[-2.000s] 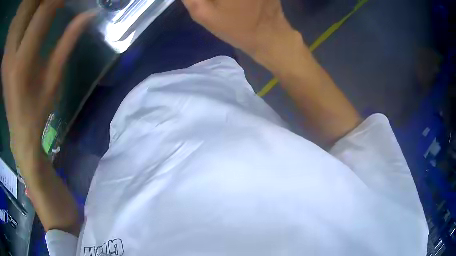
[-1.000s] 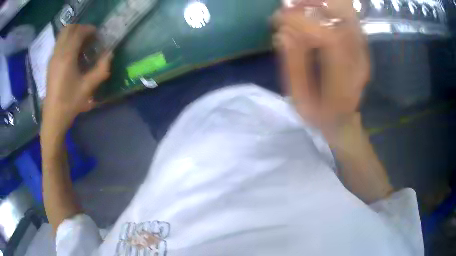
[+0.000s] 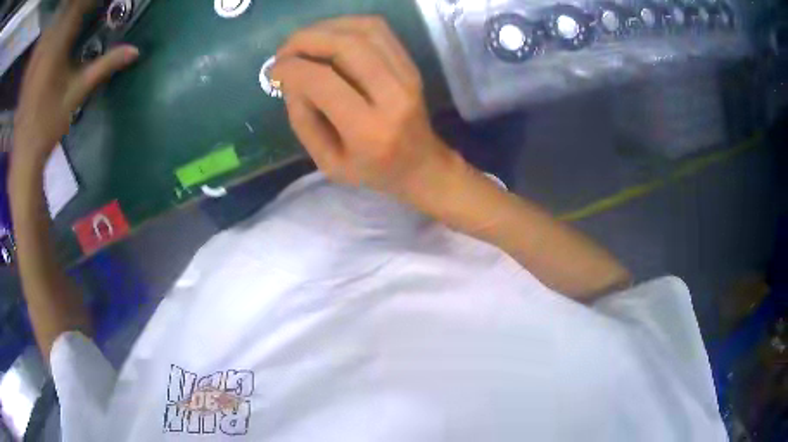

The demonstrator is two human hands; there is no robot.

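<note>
My right hand [image 3: 363,112] is over the green mat, its fingertips pinching a small white-silver ringed disc [image 3: 269,78]. My fingers cover part of the disc. Another ringed disc [image 3: 231,5] lies on the mat at the top edge. My left hand [image 3: 52,95] is at the upper left, thumb spread, fingers cut off by the top edge. The holder, with dark ringed seats [image 3: 117,12], shows between its thumb and fingers; whether it is gripped is unclear. The clear blister tray [image 3: 484,97] at the upper right holds several round black components with bright centres [image 3: 511,36].
A green label [image 3: 207,167] and a red label [image 3: 101,226] with a white curved mark sit along the bench's near edge. A white paper [image 3: 59,179] lies beside my left wrist. The grey floor with a yellow line [image 3: 665,179] shows below the tray.
My right hand has moved left from beside the tray to the middle of the mat, and a disc now shows at its fingertips. My left hand has shifted up and left. The view has moved.
</note>
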